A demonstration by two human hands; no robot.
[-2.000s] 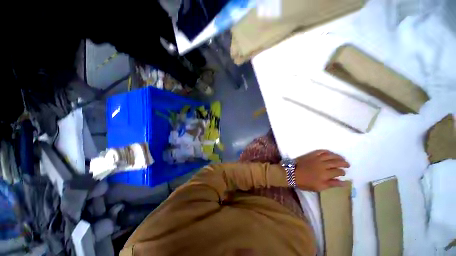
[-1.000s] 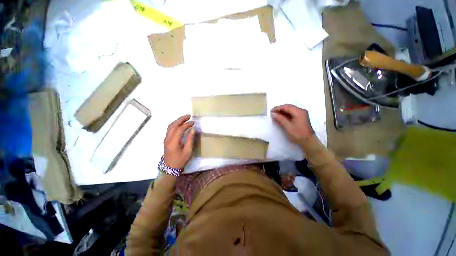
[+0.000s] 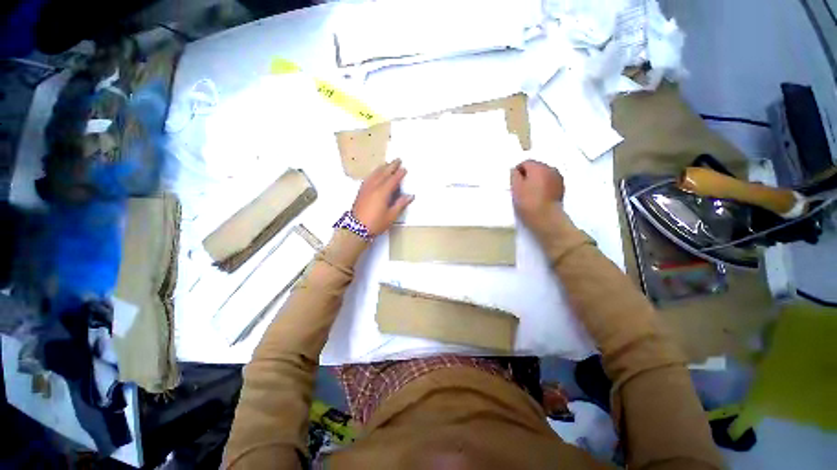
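Two khaki fabric strips lie flat in front of me, the farther one point(image 3: 452, 246) level and the nearer one point(image 3: 447, 317) slightly tilted. White sheets point(image 3: 450, 147) lie beyond them, over a brown holed piece point(image 3: 363, 151). My left hand point(image 3: 379, 199) is at the left side of the white sheets, thumb and fingers apart. My right hand point(image 3: 540, 191) is at their right side, fingers curled. White material spans between the hands down to the farther khaki strip; glare hides its edges and whether either hand grips it.
A khaki bundle point(image 3: 260, 220) and a white-topped strip stack point(image 3: 268, 283) lie slanted at left. The iron point(image 3: 707, 216) with wooden handle rests on a tray at right. White scraps point(image 3: 587, 101), a yellow marked strip point(image 3: 344, 99) and a large khaki pile point(image 3: 147, 294) lie around.
Both hands have moved away from the khaki strips, forward to the sides of the white sheets. The view has shifted, showing more of the table's far side. The nearer khaki strip sits farther from the other.
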